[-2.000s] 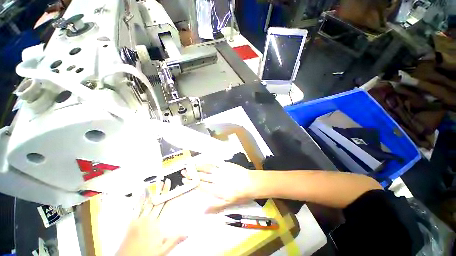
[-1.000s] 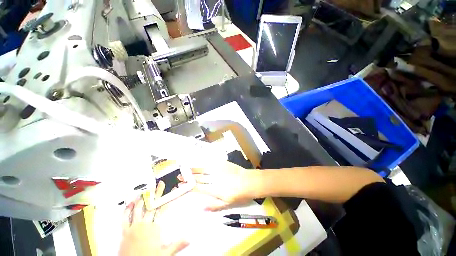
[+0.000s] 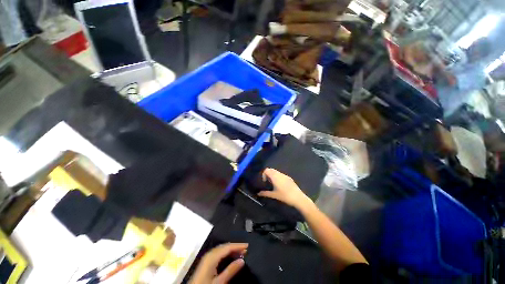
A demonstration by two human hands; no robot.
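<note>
My right hand [image 3: 287, 191] is over the dark pile of black fabric panels [image 3: 296, 161] beside the blue bin, thumb and fingers apart; whether it touches the top panel is unclear. My left hand [image 3: 217, 265] is at the bottom edge, partly cut off, with thumb and fingers apart over dark material, and nothing clear is in it. Small black fabric pieces [image 3: 77, 213] lie on the white template [image 3: 41, 233] at the left. An orange-and-black slim tool [image 3: 119, 267] lies near the template's yellow tape [image 3: 158, 238].
A blue bin [image 3: 191, 83] holds white, grey and black pieces. A control panel [image 3: 113, 36] stands behind the dark table [image 3: 119, 111]. Clear plastic [image 3: 346, 163] lies right of the pile, another blue bin [image 3: 407, 222] further right. A dark object [image 3: 271, 226] lies between my hands.
The view has swung right, away from the machine head. Both hands have left the white frame on the template and are now at the right, by the black panels.
</note>
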